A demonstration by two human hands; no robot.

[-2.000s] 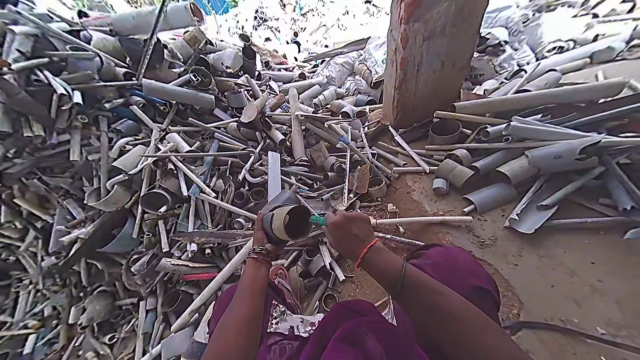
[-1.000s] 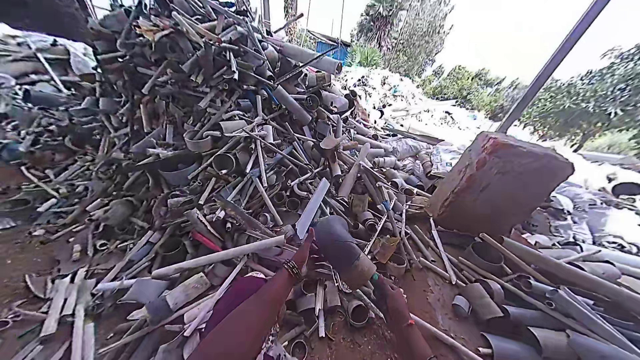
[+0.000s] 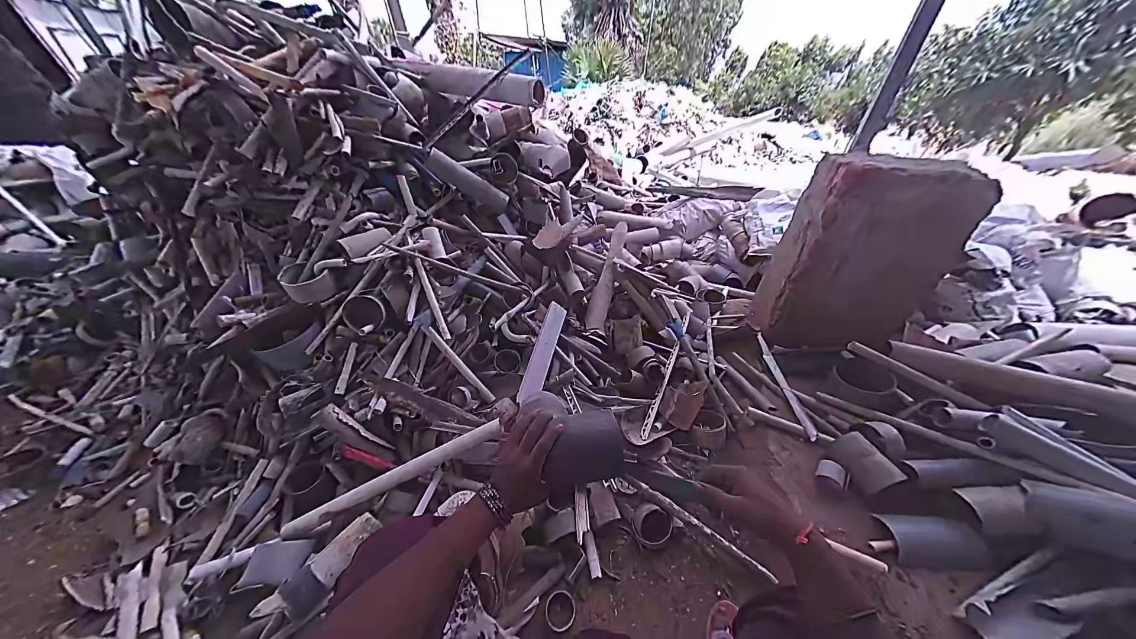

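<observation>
My left hand [image 3: 525, 453], with a beaded bracelet at the wrist, is closed around a grey plastic pipe fitting [image 3: 584, 448] in front of me. To the right of the fitting, my right hand [image 3: 741, 497], blurred and with an orange band at the wrist, grips a green-handled tool [image 3: 679, 484]; its far end points toward the fitting and its kind cannot be told. A flat pale strip [image 3: 543, 351] stands up just beyond my left hand. A long pale pipe [image 3: 390, 484] runs from near that hand down to the left.
A tall heap of scrap plastic pipes [image 3: 355, 240] fills the left and middle. A rough stone block [image 3: 874, 248] stands at the right, with a post rising behind it. Larger grey pipe pieces [image 3: 932, 541] lie on bare soil at the right.
The view has tilted up since the oldest frame. In that frame the fitting's open end faced me; now its outer side shows. Both hands remain close to it.
</observation>
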